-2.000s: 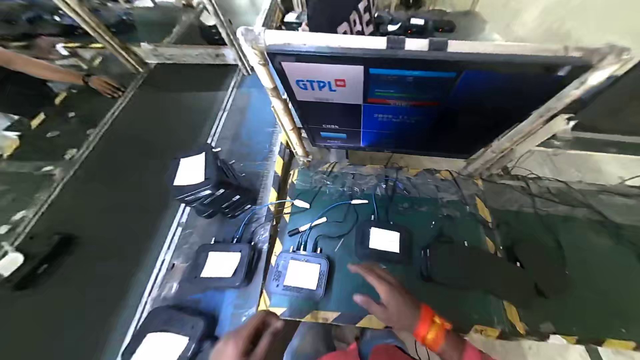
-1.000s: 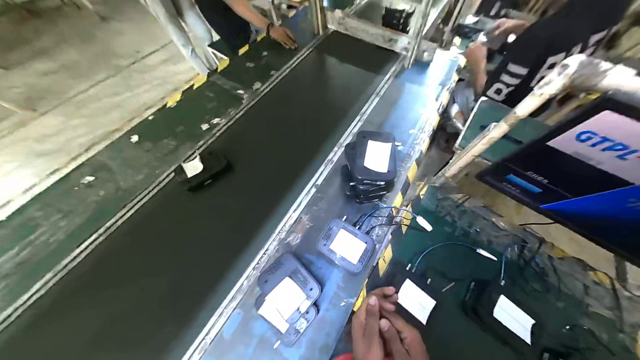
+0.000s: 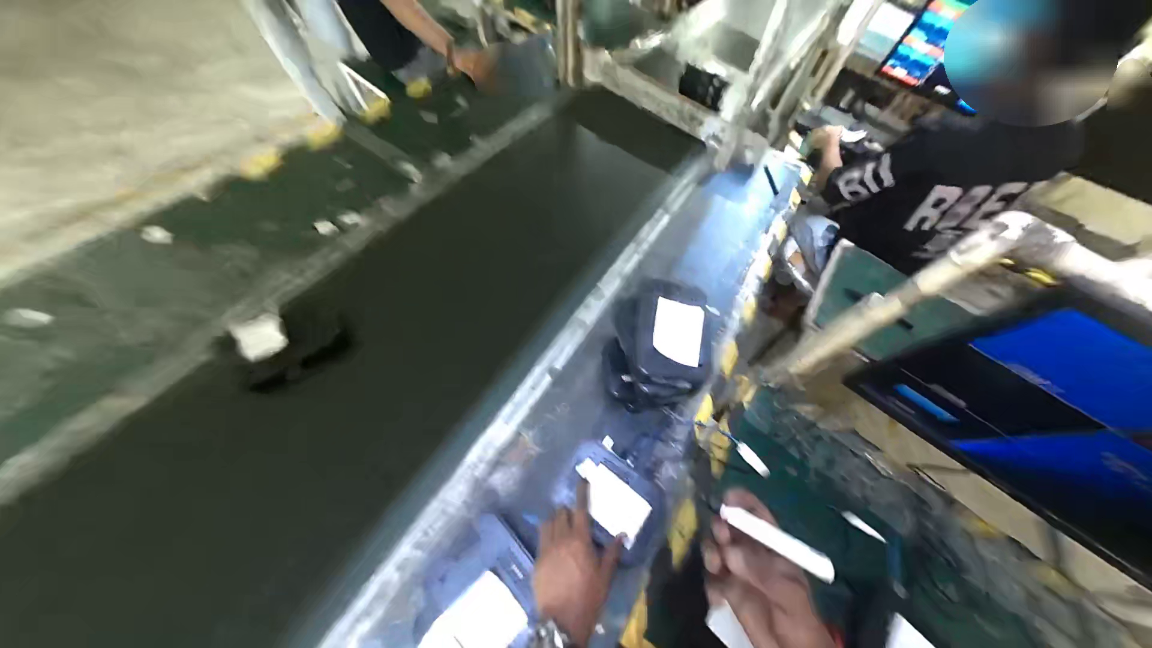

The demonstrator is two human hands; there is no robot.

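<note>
My left hand [image 3: 574,562] reaches over the metal ledge, its fingers touching the white label on a dark set-top box [image 3: 615,498]. My right hand [image 3: 765,585], at the lower right, is closed around a slim white object [image 3: 778,543], perhaps a label or a small device; blur hides which. Another labelled box [image 3: 477,585] lies left of my left hand. Farther up the ledge stands a stack of black boxes [image 3: 664,337] with a white label on top. Thin cables with a white connector [image 3: 752,458] lie between the stack and my right hand.
A dark conveyor belt [image 3: 405,360] runs alongside the ledge, carrying a black device [image 3: 297,346]. A monitor [image 3: 1035,423] in a pale frame [image 3: 909,297] stands at right. A co-worker [image 3: 945,180] is beyond it; another person's arm [image 3: 423,31] is at the top left.
The view has swung toward the belt since the first frame. My hands, close together one second ago, are now apart, the left on a labelled box and the right holding a white object.
</note>
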